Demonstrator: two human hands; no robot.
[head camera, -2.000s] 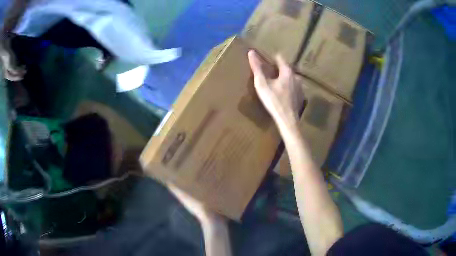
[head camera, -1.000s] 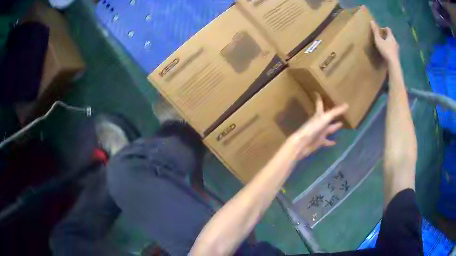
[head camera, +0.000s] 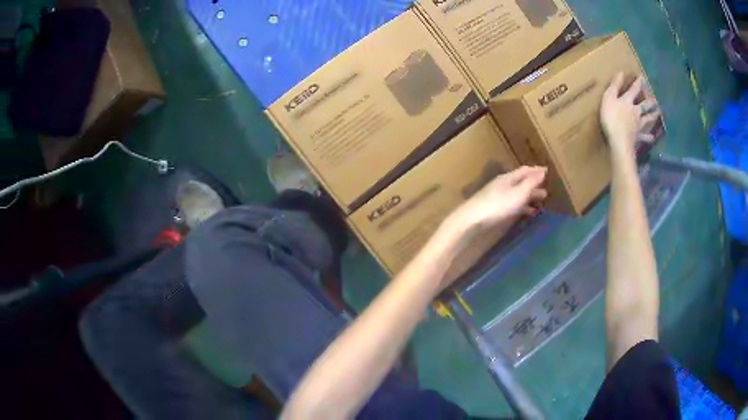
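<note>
Several brown KEIID cartons lie on a blue ribbed trolley deck (head camera: 246, 37). One carton (head camera: 574, 123) at the right sits higher than the others and slightly askew, its near left side showing. My right hand (head camera: 630, 115) lies on its top face with fingers spread. My left hand (head camera: 508, 197) is beside its lower left side, over the nearest carton (head camera: 410, 225), fingers bent and holding nothing; whether the fingertips touch the side is unclear. Another carton (head camera: 369, 107) lies at the left and one (head camera: 500, 41) at the back.
The grey trolley handle (head camera: 492, 365) bends near the front, with a clear strip bearing handwritten marks (head camera: 545, 316) across it. My grey-trousered knee (head camera: 254, 254) is left of the cartons. A brown box with a dark item (head camera: 123, 82) stands far left. A white cable (head camera: 107, 152) and blue crates (head camera: 730, 156) also show.
The tilted carton held in both hands earlier is gone from mid-air. Since one second ago, my right hand has moved from the right carton's far edge onto its top, and my left fingers have drawn together.
</note>
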